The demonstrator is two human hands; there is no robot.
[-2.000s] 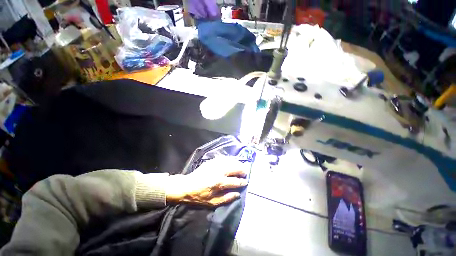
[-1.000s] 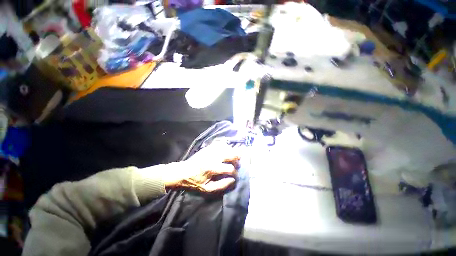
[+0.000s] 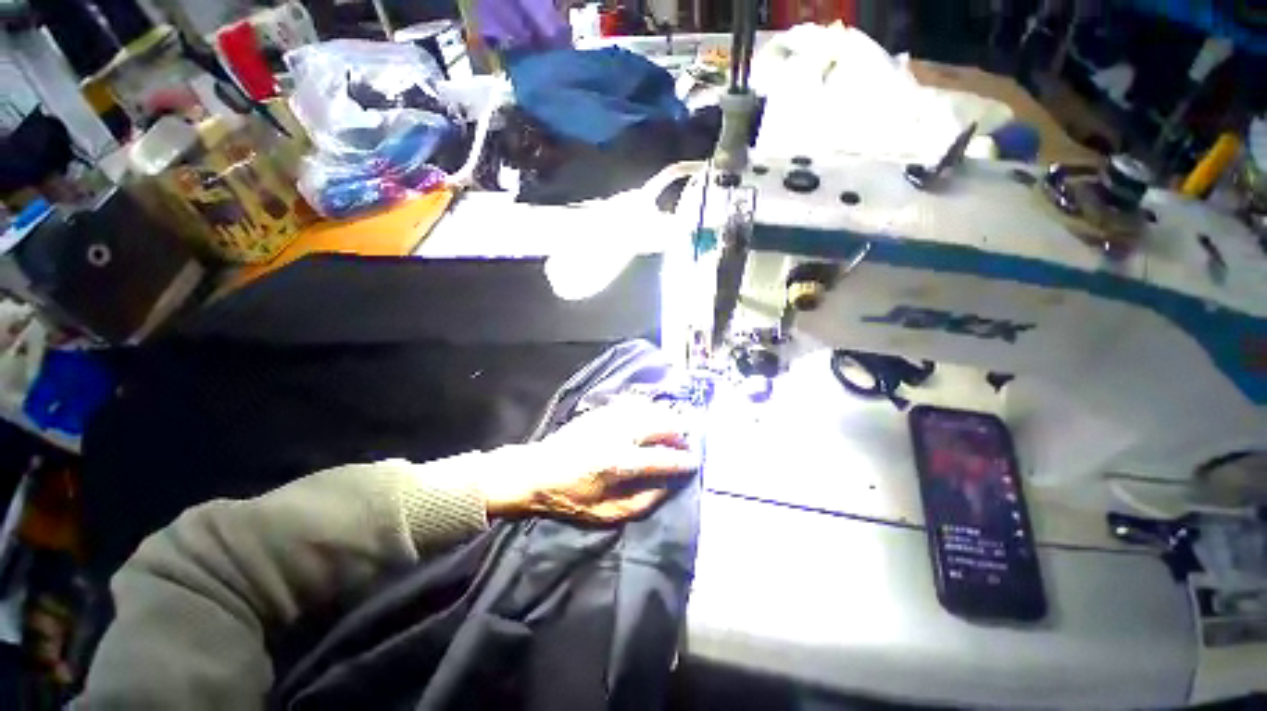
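Observation:
My left hand (image 3: 605, 472) lies palm down on shiny grey-black lining fabric (image 3: 556, 583), its bent fingers towards the seam edge by the needle. Lamp glare washes out part of the hand, and whether it grips the cloth cannot be told. Matte black shell fabric (image 3: 320, 403) spreads left of the needle, and the lining drapes towards my lap. The presser foot and needle area (image 3: 699, 378) is under bright glare at the left end of the white sewing machine (image 3: 889, 313). My right hand is not in view.
A lit smartphone (image 3: 977, 514) lies on the machine bed (image 3: 806, 556). Black looped handles (image 3: 875, 372) lie behind it. Behind the machine are blue cloth (image 3: 591, 95) and a plastic bag (image 3: 368, 125). An orange sheet (image 3: 348, 243) is at the back left.
The view has shifted and is sharper than one second ago. The left hand stays on the lining close to the needle. No clear movement of the cloth along the bed can be told.

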